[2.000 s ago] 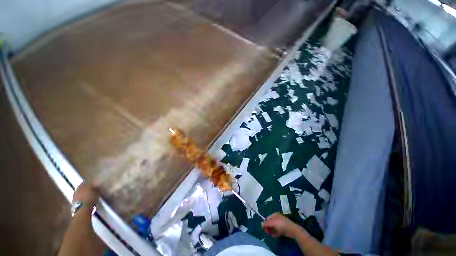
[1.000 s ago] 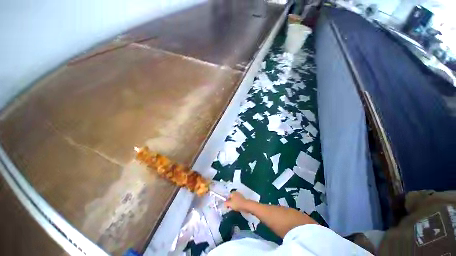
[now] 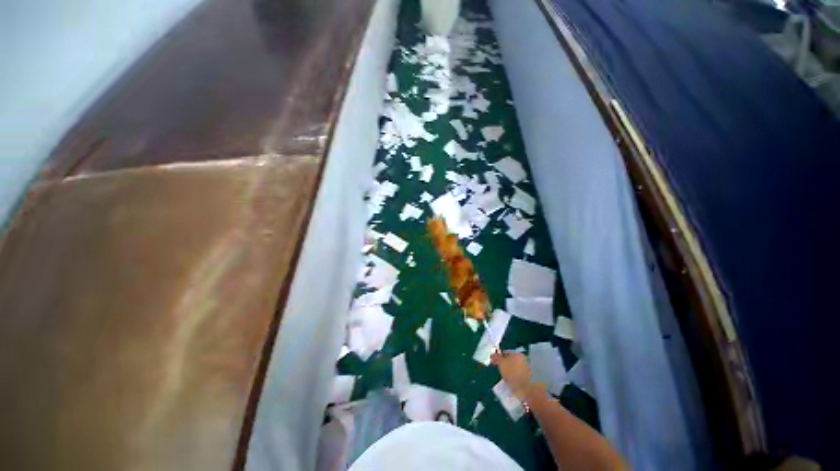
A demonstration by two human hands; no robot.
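My right hand point(image 3: 514, 373) is closed around the thin handle of an orange-brown fluffy duster point(image 3: 457, 269). The duster points forward and slightly left, held over the littered green floor between two tables. My left hand is not in view. Many white paper scraps point(image 3: 531, 278) lie on the green floor below and ahead of the duster.
A brown cutting table point(image 3: 110, 304) with a pale skirt runs along the left. A table with dark navy cloth point(image 3: 718, 166) and a pale blue skirt point(image 3: 589, 221) runs along the right. A whitish container-like object point(image 3: 440, 16) stands far down the aisle.
The duster has moved off the brown table to over the aisle floor, in my right hand. My view has turned to face along the aisle. My left hand, seen earliest at the white rail, has left view.
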